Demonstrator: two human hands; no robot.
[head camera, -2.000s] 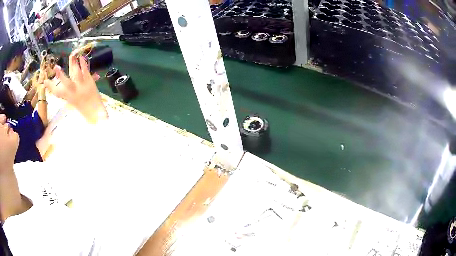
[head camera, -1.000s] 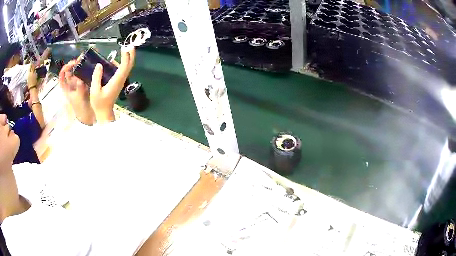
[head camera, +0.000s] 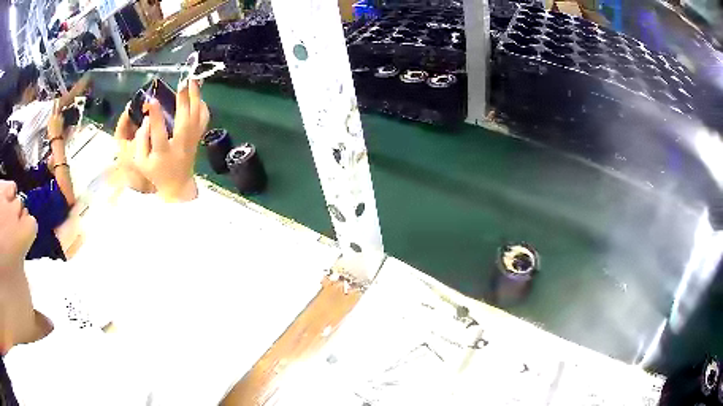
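Note:
Neither of my hands is in view. A black cylindrical unit (head camera: 515, 273) with a pale ring on top stands upright on the green conveyor belt (head camera: 428, 194). Two more units stand close together farther left on the belt, the nearer one (head camera: 246, 168) partly in front of the other (head camera: 216, 151). Paper sheets with line drawings (head camera: 420, 357) lie on the white worktable in front of me. At the lower right corner, part of a black tray (head camera: 688, 390) shows pale rings.
A white perforated upright (head camera: 329, 135) stands at the table's belt edge. Black stacked trays (head camera: 587, 59) rise beyond the belt. At left, a person in white (head camera: 95, 317) holds up a dark unit (head camera: 157, 107) and a pale ring-like piece. Other workers are farther back.
The single unit has moved right and nearer along the belt. The other two units have also shifted right. The neighbouring person's raised hands now hold a dark unit.

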